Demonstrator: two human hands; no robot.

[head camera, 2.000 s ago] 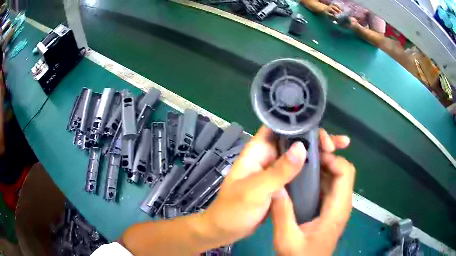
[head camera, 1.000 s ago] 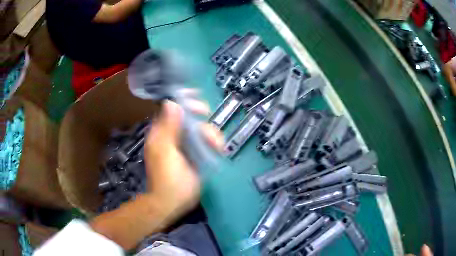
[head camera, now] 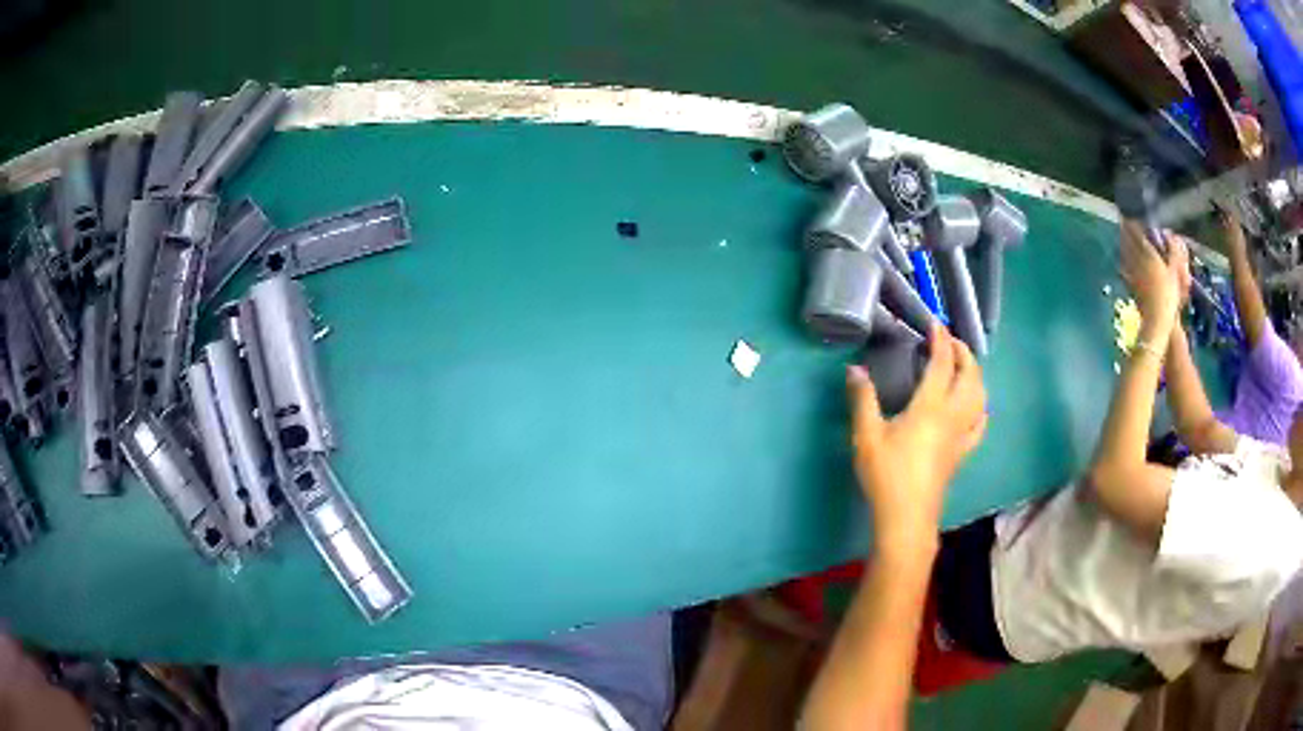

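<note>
Grey handheld fan units (head camera: 843, 296) lie grouped at the right of the green bench, heads mostly toward the belt. One shows a blue battery (head camera: 927, 283) in its open handle. My right hand (head camera: 922, 429) has thumb and fingers around the dark grey head of the nearest fan unit (head camera: 893, 369); its handle is hidden. Loose grey handle covers (head camera: 286, 364) are piled at the left, some with the hollow side up. A blurred skin-toned shape is cut off at the lower left corner; whether it is my left hand or forearm cannot be told.
The green bench (head camera: 572, 429) holds a small white scrap (head camera: 745, 357) and a small black piece (head camera: 627, 229). Pale edging (head camera: 572, 104) borders the dark green belt. A co-worker (head camera: 1143, 557) sits close at the right. Grey parts show below the bench at lower left.
The view has swung from the box and handle covers to the right part of the bench. The fan my left hand held is out of view. My right hand is now at the fan group.
</note>
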